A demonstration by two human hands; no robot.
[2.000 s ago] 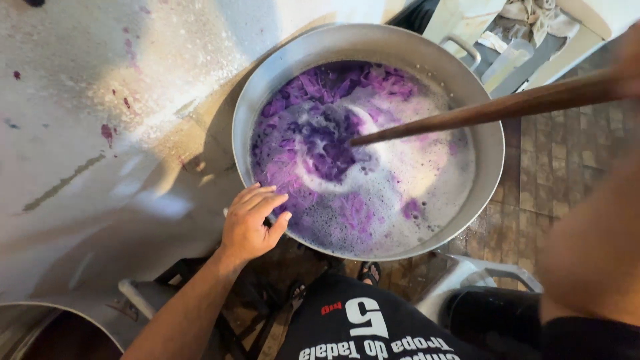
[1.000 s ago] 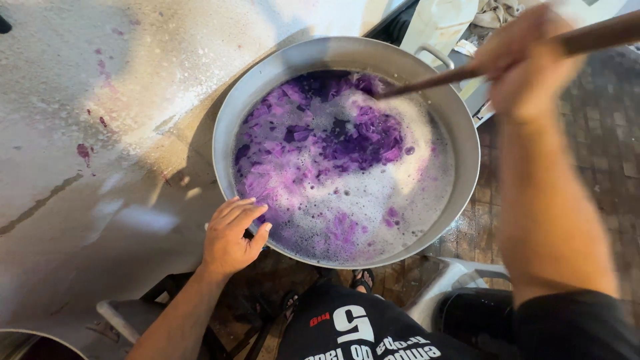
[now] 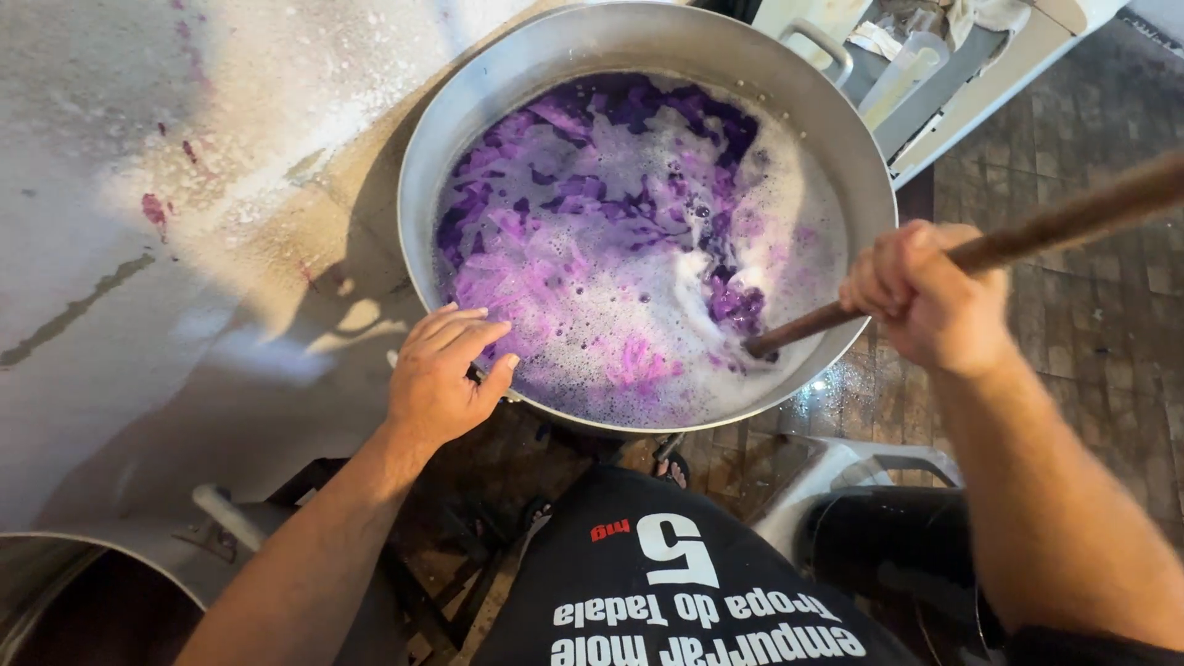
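Observation:
A large round metal pot holds purple liquid with whitish foam and soaked purple material, perhaps cloth. My right hand is closed around a long wooden stick at the pot's right rim. The stick's lower end dips into the foam near the lower right wall, and its upper end runs out of view. At the lower left rim lies my left hand, palm down, fingers slightly spread over the edge, with nothing in its grasp. Whether its fingertips press on the rim is hard to tell.
A stained pale wall rises at the left. Another metal pot stands at the lower left. A white plastic stool with a black container is at the lower right. An appliance-like white frame holds a clear measuring vessel.
My right hand has come down and toward me with the stick, whose dipped end has moved from the pot's far side to its lower right. The purple material has shifted. My left hand remains at the rim.

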